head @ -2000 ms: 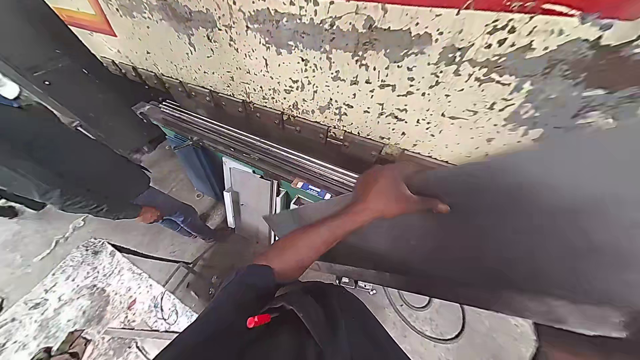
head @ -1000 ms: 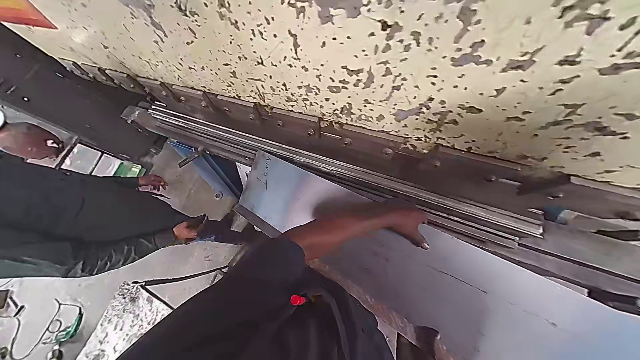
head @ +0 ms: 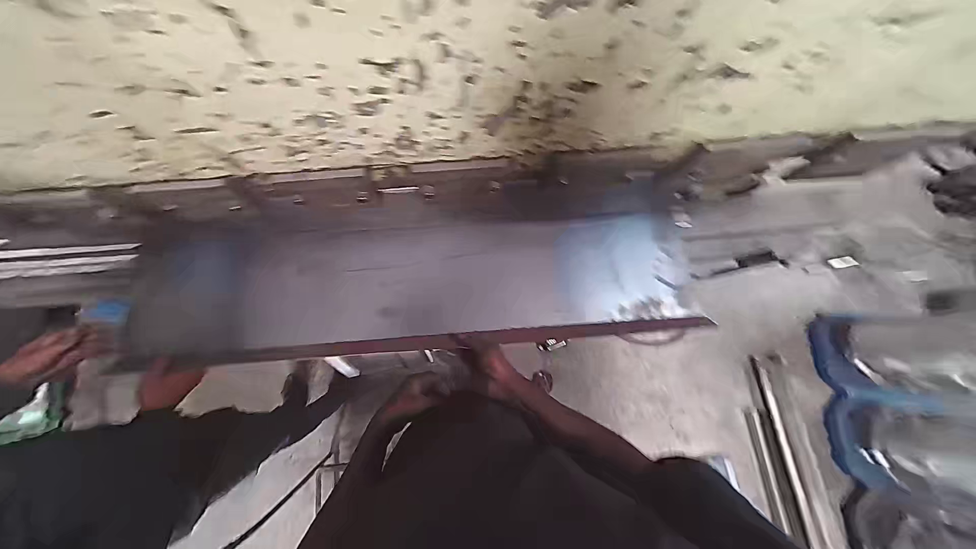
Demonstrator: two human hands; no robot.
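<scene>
A long metal sheet lies lengthwise across the bed of a large press-like machine, under its paint-chipped beam. My right hand is at the sheet's near edge, its fingers partly hidden at or under that edge; its grip is unclear. Close to my body, below the edge, is my left hand, blurred and fingers bent; whether it touches anything cannot be told. At the left end of the sheet, a co-worker's hand is beside a small blue item.
A co-worker in dark clothing stands close on my left. Metal bars and a blue-edged object are on the right. Thin metal strips lie on the machine at left. A dark cable crosses a pale surface at lower left.
The sheet, slanted a second ago, now lies nearly parallel to the machine. My right hand is at its near edge, and the co-worker is nearer the sheet's left end. The view has swung right.
</scene>
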